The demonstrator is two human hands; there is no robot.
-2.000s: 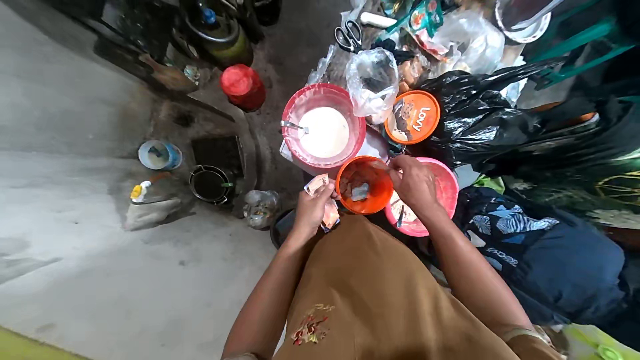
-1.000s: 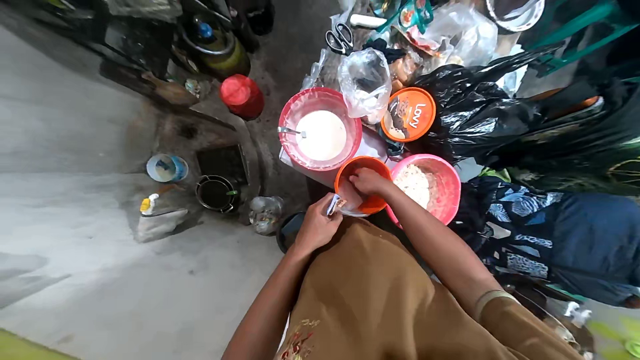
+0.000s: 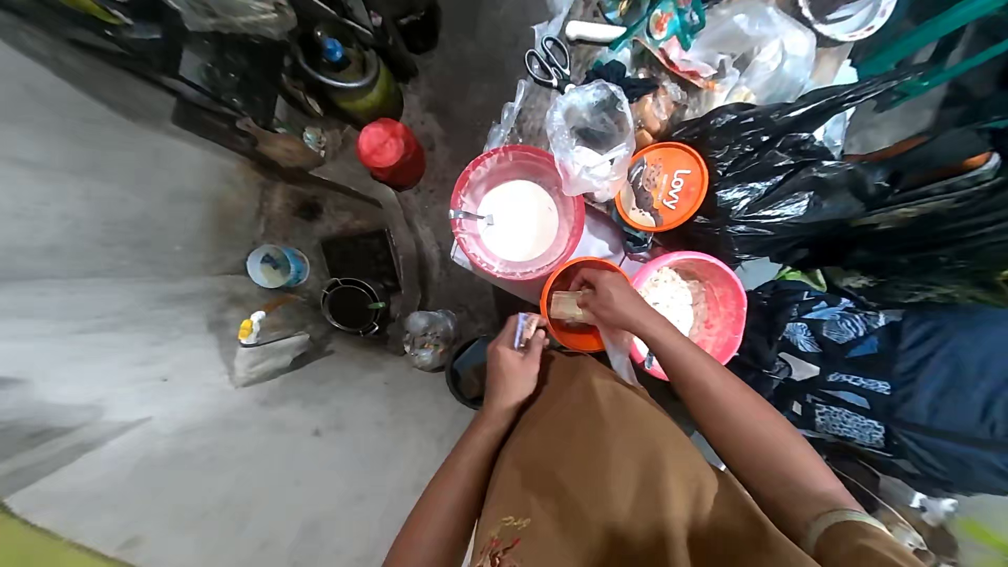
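My left hand (image 3: 516, 358) is closed on a small folded paper, seemingly banknotes (image 3: 526, 329), just left of an orange tub (image 3: 579, 339). Inside that tub's mouth, my right hand (image 3: 602, 299) grips a pale yellowish, flat piece that looks like paper money (image 3: 568, 306). A strip of clear plastic (image 3: 619, 354) hangs over the tub's rim below this hand. Under my right forearm is a pink basin (image 3: 724, 307) holding a whitish, crumbly food and a utensil handle. Above left stands a red-pink bucket (image 3: 465, 177) of white batter with a metal utensil.
An orange lid (image 3: 677, 187), a clear plastic bag (image 3: 591, 130), scissors (image 3: 549, 63) and a black plastic bag (image 3: 787, 173) crowd the area beyond. To the left are a red container (image 3: 391, 153), a gas cylinder (image 3: 362, 90) and a dark pot (image 3: 352, 306). Dark fabric (image 3: 937, 378) lies at right.
My right hand was deep in the orange tub one second ago; it is now higher in its mouth, with a pale flat piece in its fingers. My left hand still holds the folded paper.
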